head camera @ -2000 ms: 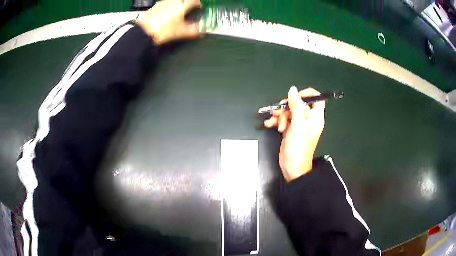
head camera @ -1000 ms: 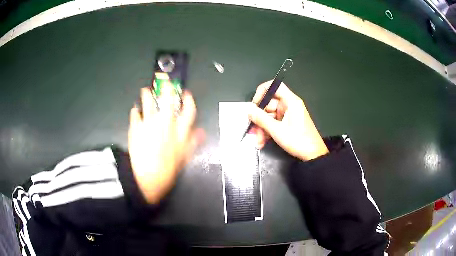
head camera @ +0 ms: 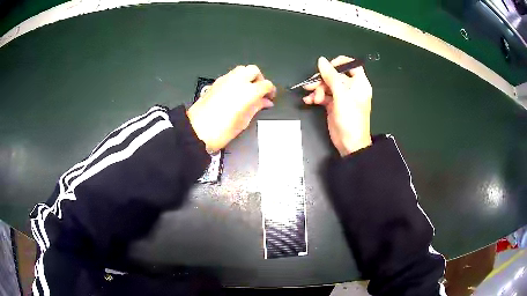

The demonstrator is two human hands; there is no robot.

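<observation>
My right hand [head camera: 346,98] holds the tweezers [head camera: 338,70] pen-like, with the tip pointing left. My left hand [head camera: 231,107] is just left of the tip, its thumb and fingers pinched together; a tiny blurred piece may be at the fingertips, too small to tell. The black handset housing [head camera: 214,167] lies on the table, mostly hidden under my left hand and wrist. The adhesive sheet [head camera: 283,173] lies flat between my forearms, white at the far end and black at the near end.
The dark green tabletop [head camera: 144,52] is bordered at the far side by a pale strip [head camera: 393,26]. Bright green surface [head camera: 456,43] lies beyond it. A brown box [head camera: 474,269] shows at the lower right, beyond the table edge.
The handset, brought from the far strip by my left hand, now lies on the table. My left hand has moved right and forward off it. My right hand has moved from the sheet towards my left fingertips.
</observation>
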